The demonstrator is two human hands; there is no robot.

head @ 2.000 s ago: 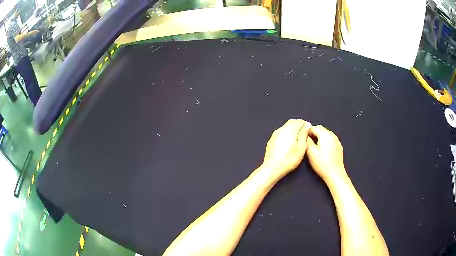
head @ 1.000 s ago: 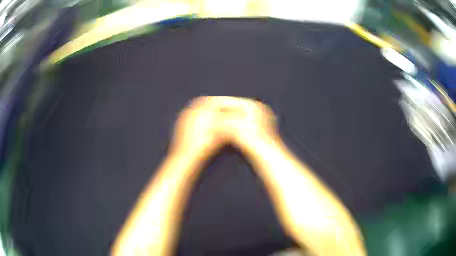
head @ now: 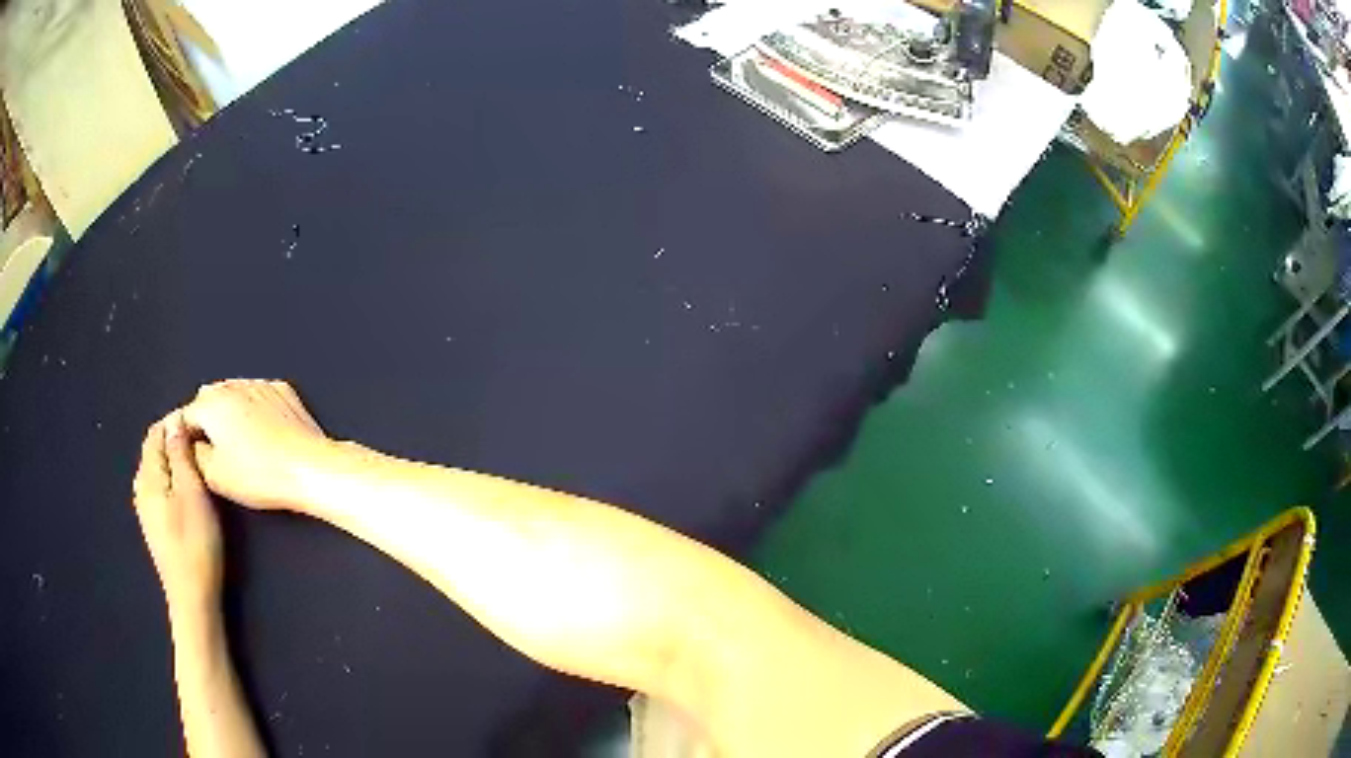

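My left hand [head: 181, 511] and my right hand [head: 255, 444] rest together at the left of the view on the black pressing table cover [head: 519, 326]. Their fingers are curled in and touch each other. No object shows in either hand; the inside of the fingers is hidden. My right forearm crosses the lower middle of the view. Pale loose threads [head: 308, 133] lie on the cover.
A silver iron [head: 889, 67] sits on a wire rest [head: 793, 101] over white cloth [head: 963, 156] at the table's far right corner. Green floor lies to the right. A yellow-framed trolley [head: 1252, 637] holding a clear plastic bag [head: 1153, 681] stands lower right.
The view has swung to the right, so the hands appear further left, and the iron, floor and trolley now show clearly. The hands stay together.
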